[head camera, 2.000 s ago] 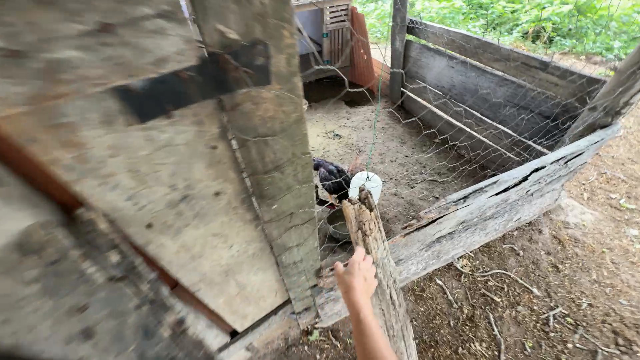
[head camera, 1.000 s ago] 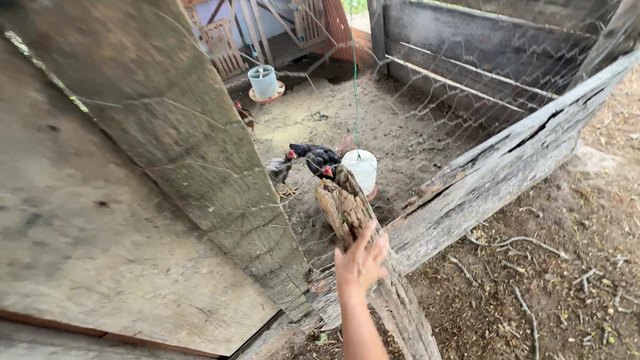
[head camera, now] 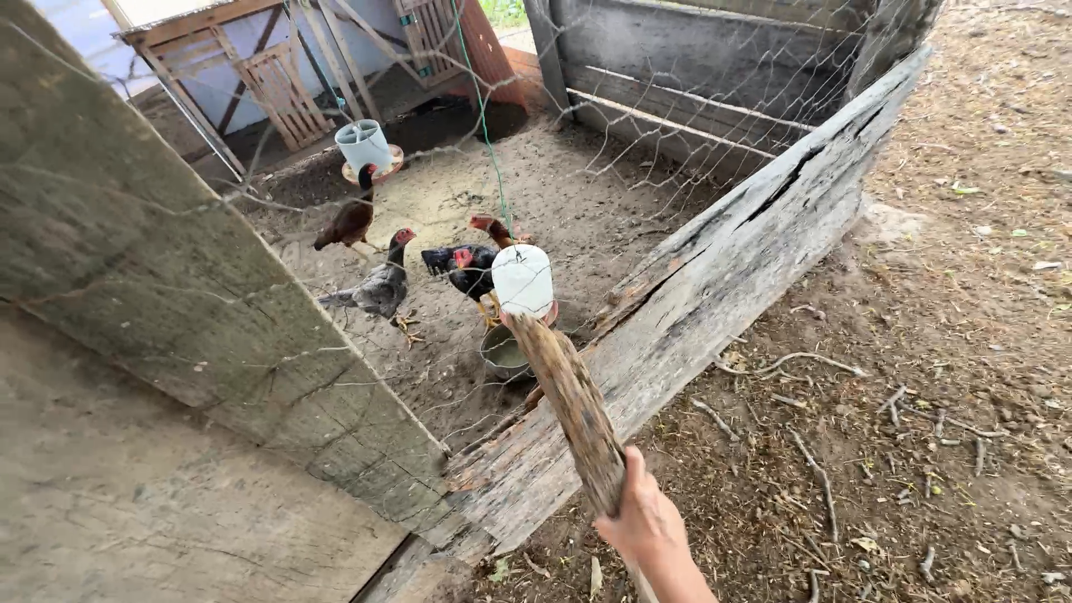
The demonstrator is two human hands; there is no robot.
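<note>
My right hand [head camera: 643, 515] grips a rough, weathered wooden post [head camera: 569, 394] low down, fingers wrapped around its side. The post leans over a long cracked plank [head camera: 695, 276] at the foot of the wire mesh fence. Beyond its top end hangs a white plastic container [head camera: 523, 280] on a green cord, above a round dark bowl [head camera: 505, 347]. Close by stand a black chicken [head camera: 473, 272] with a red face, a grey chicken [head camera: 381, 289] and, farther back, a brown chicken [head camera: 350, 219]. My left hand is out of view.
A wide wooden board [head camera: 209, 293] and a panel [head camera: 151, 469] fill the left side. Chicken wire [head camera: 670, 159] stretches above the plank. A grey feeder [head camera: 364, 146] hangs farther back by wooden slatted frames [head camera: 285, 96]. Twigs [head camera: 816, 477] litter the soil at right.
My right hand was spread against the post one second ago; now its fingers are closed around it. More chickens show inside the pen.
</note>
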